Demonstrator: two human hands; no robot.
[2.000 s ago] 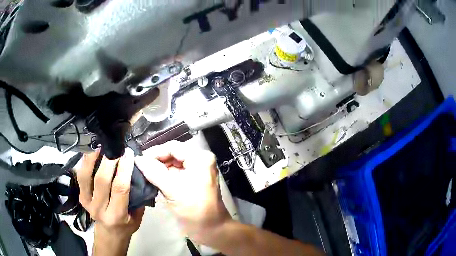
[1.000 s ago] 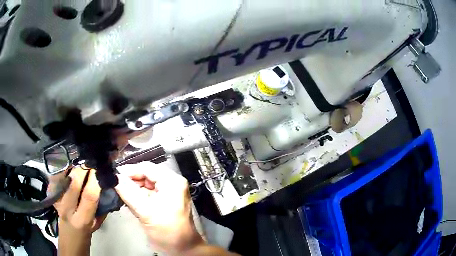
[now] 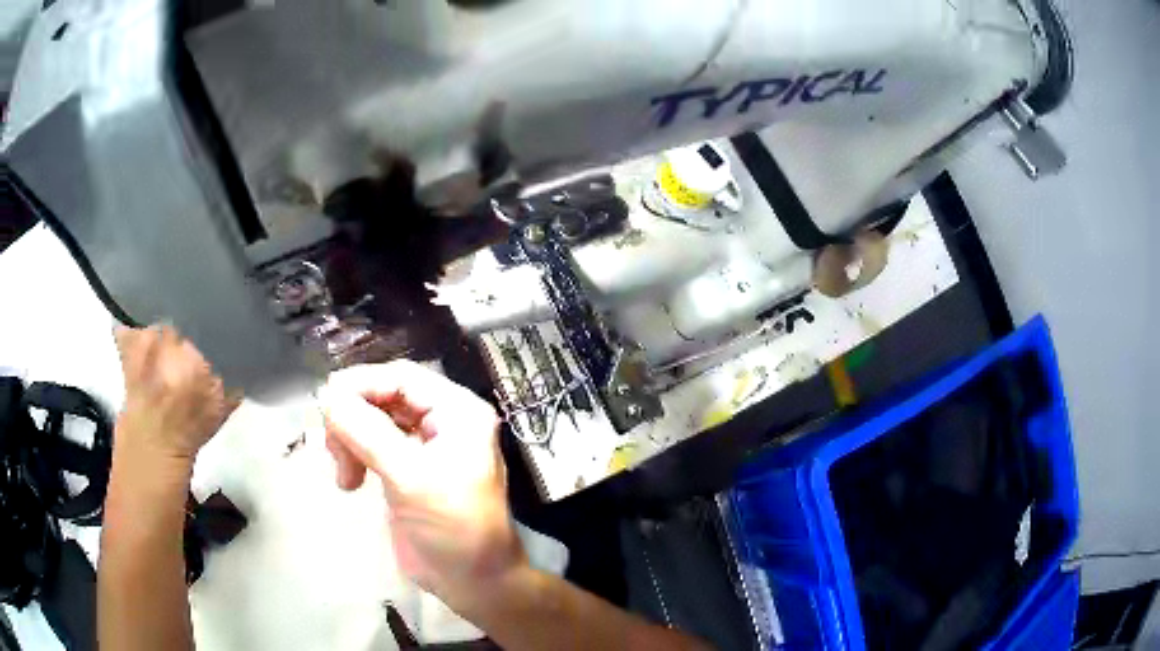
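My left hand (image 3: pixel 168 392) is curled beside the grey front end of the sewing machine head (image 3: pixel 509 89). Its fingertips are hidden, and I cannot see whether it holds anything. My right hand (image 3: pixel 439 477) is below the needle area, fingers bent, with thumb and forefinger close together. No fabric shows in it, but a thin thread could not be made out. A small black fabric piece (image 3: pixel 219 519) lies on the white-covered table (image 3: pixel 299 560) between my forearms. The needle area is dark and blurred.
A heap of black bands (image 3: pixel 51 471) lies at the far left. The machine bed with its dark metal linkage (image 3: pixel 585 331) is right of my right hand. A white spool with a yellow label (image 3: pixel 691 178) and a tan disc (image 3: pixel 850 263) sit behind. A blue crate (image 3: pixel 821 509) stands at right.
The black piece that was between my hands no longer shows there. My left hand has moved away from my right and up beside the machine head. The camera view has also shifted.
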